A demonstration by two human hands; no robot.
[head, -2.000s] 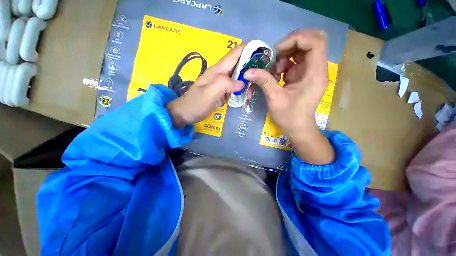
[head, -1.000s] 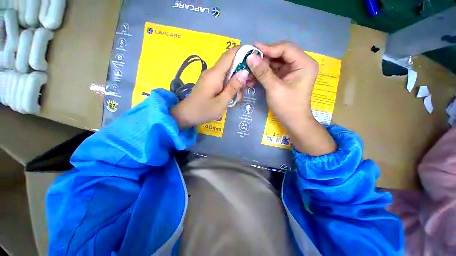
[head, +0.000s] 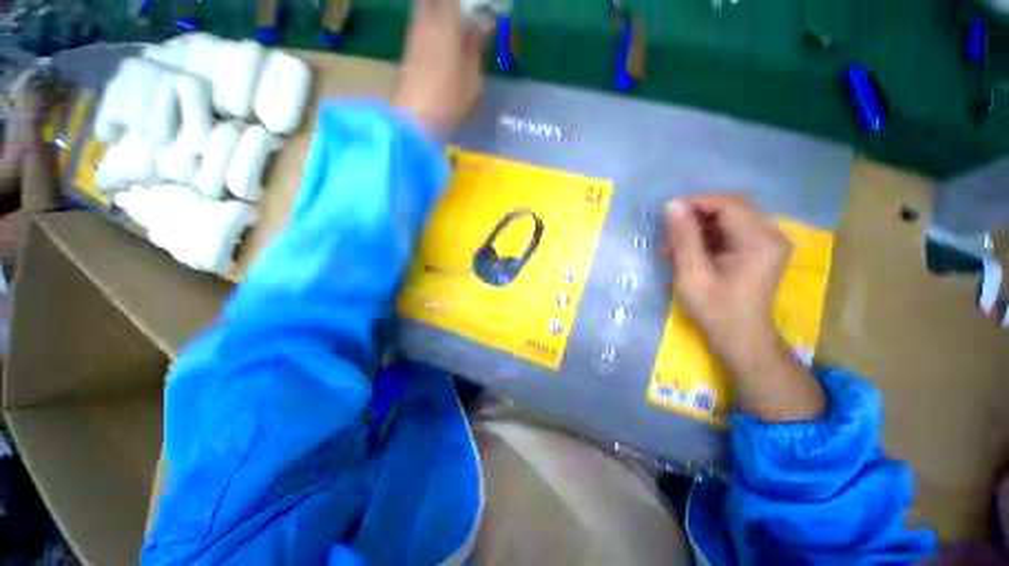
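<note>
My left hand reaches over the green belt at the top edge, partly cut off and blurred. A white piece, which looks like the housing shell, is at its fingers. My right hand is above the printed carton sheet, fingers curled in and thumb near the forefinger, with nothing visible in it. The shell's inside and its blue battery cannot be seen.
White housing shells are piled at the left, beside an open cardboard box. Blue battery assemblies lie along the green belt. A grey metal bracket and white scraps are at the right.
My hands have moved apart. My left hand went forward to the belt with the white piece; my right moved right, off the shell. The view swung left, showing more of the shells, box and belt.
</note>
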